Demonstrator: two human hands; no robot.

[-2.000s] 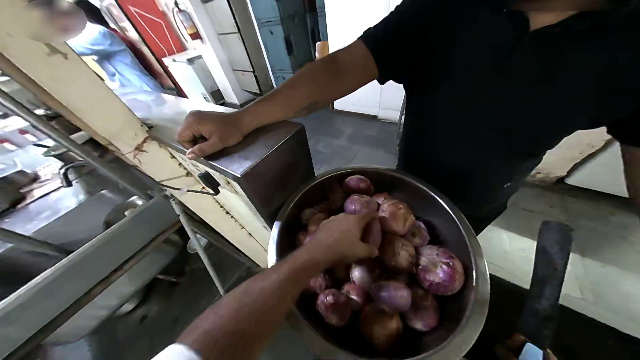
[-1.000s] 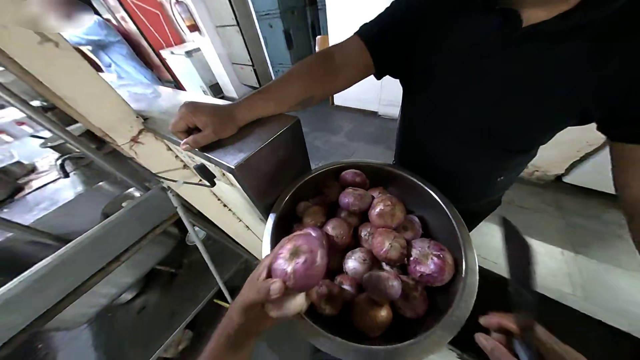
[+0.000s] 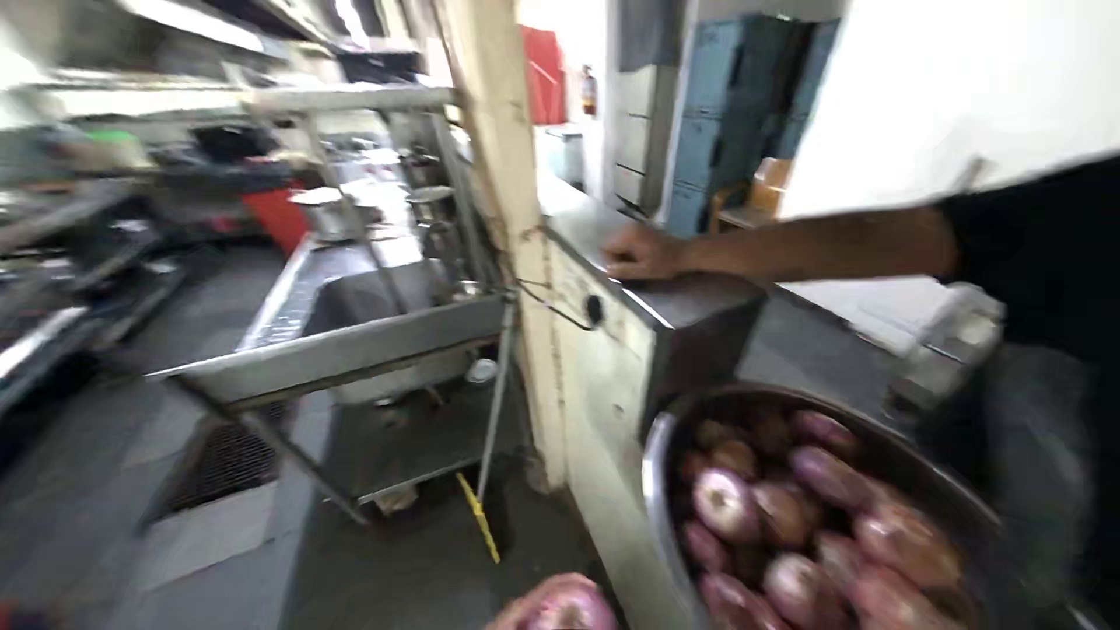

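Observation:
At the bottom edge of the head view, a red onion is held in my left hand, of which only a blurred bit shows beside the onion. To its right stands a deep steel bowl with several red onions inside, cut off by the lower frame edge. My right hand is out of view, and so is the knife.
A person in a black shirt rests a hand on the metal-topped ledge behind the bowl. Left of the cream pillar stand a steel sink and shelving with pots. A yellow strip lies near the sink's leg.
The view has swung left and up. Two seconds ago my left hand was among the onions in the bowl; one second ago it held one beside it. My right hand and knife have left view.

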